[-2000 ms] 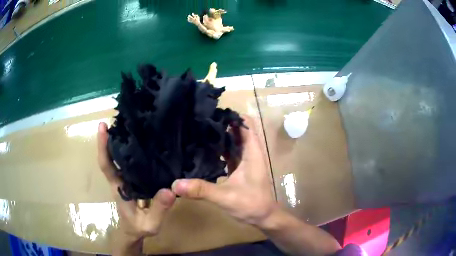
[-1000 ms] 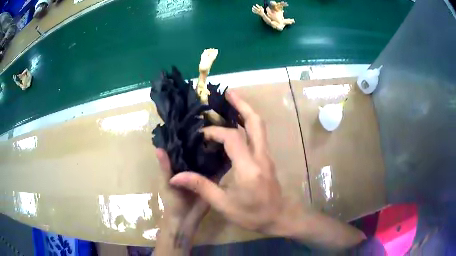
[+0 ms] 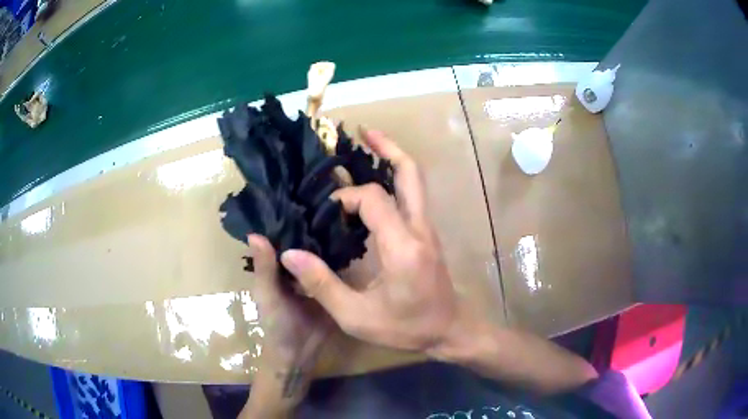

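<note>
A figure assembly covered in black jagged pieces is held above the tan bench. One pale limb sticks up from its top. My left hand supports it from below, thumb against its lower edge, its fingers hidden. My right hand grips the right side, fingers on the black pieces, thumb at the lower front. A white glue bottle with a thin yellowish nozzle is on the bench at right. A second white bottle is against the grey panel.
The green conveyor belt crosses behind the bench edge. A pale figure piece lies on it at far left. The grey metal panel stands at right. A red stool is at lower right, a blue tray at lower left.
The black bundle was turned and tilted between my hands, exposing the pale limb. My right hand moved from its lower edge onto its right side. The figure on the belt slid toward the top edge.
</note>
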